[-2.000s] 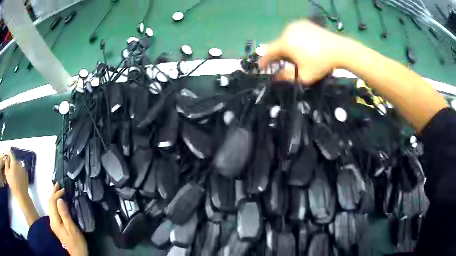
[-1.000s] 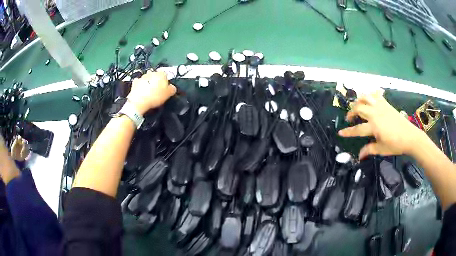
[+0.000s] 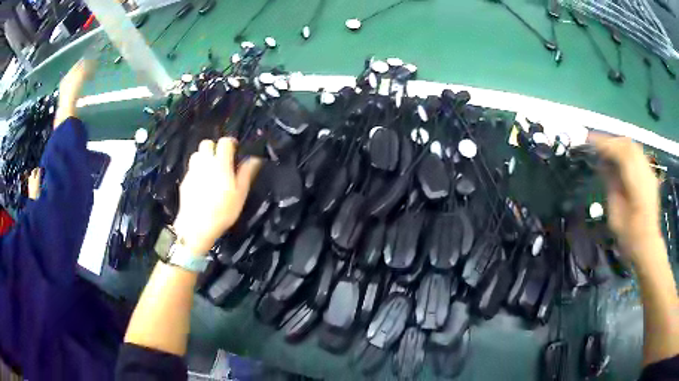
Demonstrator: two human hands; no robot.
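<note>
A big heap of black oval housings (image 3: 402, 239) with thin black cables and round white-faced disc ends (image 3: 467, 148) lies in front of me. My left hand (image 3: 212, 186), with a watch at the wrist, is on the upper left part of the heap; its fingers point away from me, and I cannot tell whether they grip a unit. My right hand (image 3: 624, 178) is at the heap's upper right, blurred, with its fingers bent down by dark cables and white discs; its grip is unclear.
Beyond the heap runs a white edge rail (image 3: 491, 95) and a green conveyor belt (image 3: 439, 45) with scattered units. At left, a person in a dark blue sleeve (image 3: 45, 245) reaches forward beside a white sheet (image 3: 112, 201) and another dark pile. A pale slanted strip (image 3: 128, 45) crosses the upper left.
My left hand has come nearer me over the heap. My right hand has moved right, from spread fingers to bent ones. The neighbour's arm now reaches up toward the belt. The view has shifted.
</note>
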